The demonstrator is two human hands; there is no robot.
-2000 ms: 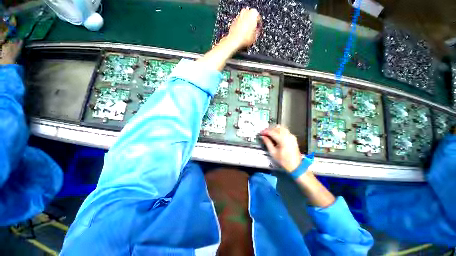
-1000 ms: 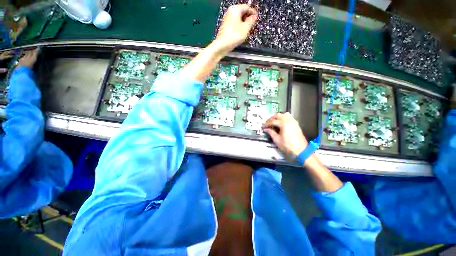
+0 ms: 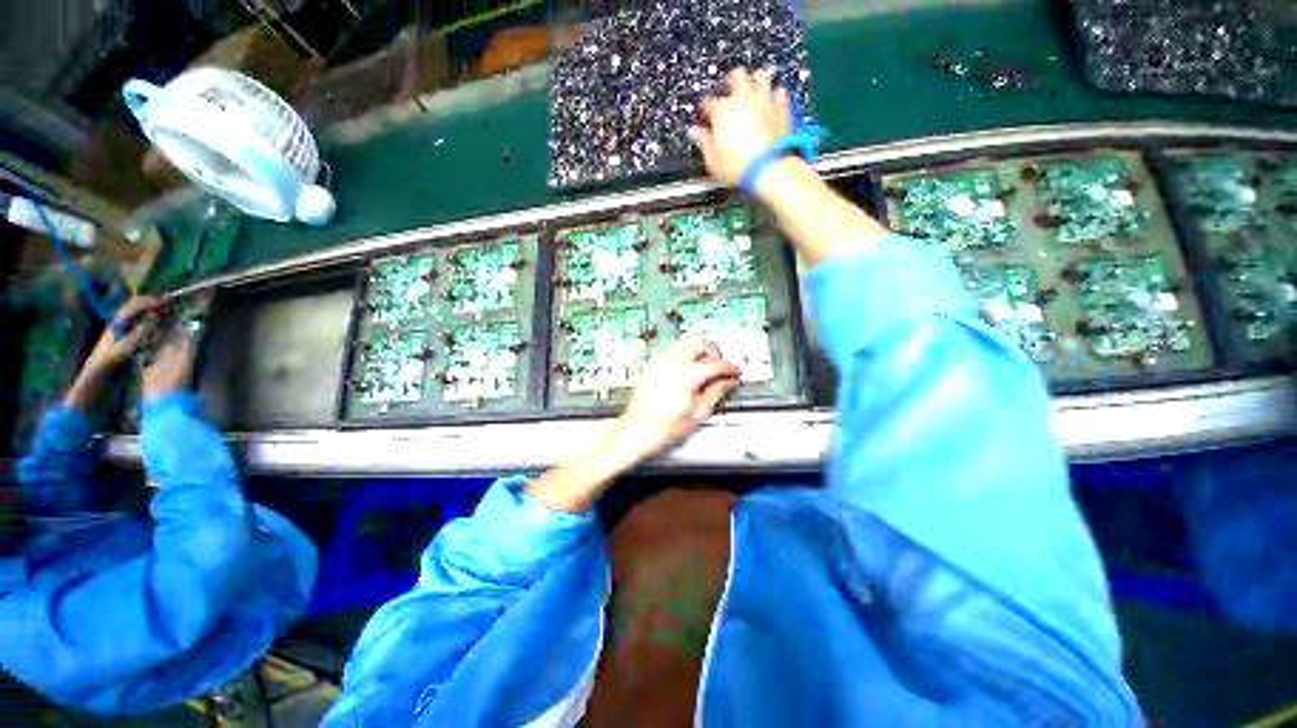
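My left hand (image 3: 686, 395) is low over the front right circuit board (image 3: 743, 330) of the pallet in front of me. Its fingertips are drawn together at the board; whether they pinch a component is too small to tell. My right hand (image 3: 745, 131), with a blue strap on its wrist, reaches over the track to the pile of loose components (image 3: 626, 100). Its fingers are spread on the pile's right part. Other green boards (image 3: 603, 265) lie in the same dark-framed pallet.
Pale rails (image 3: 910, 438) edge the track. More pallets of boards (image 3: 1117, 292) lie right and left. A white fan (image 3: 235, 140) stands on the green mat (image 3: 427, 157) at the left. Another pile (image 3: 1181, 50) lies at the back right. A person's hands (image 3: 168, 363) are at the far left.
My left hand has come back from the pile to the board. My right hand has gone from the board to the pile. The view has turned left, showing more of the fan.
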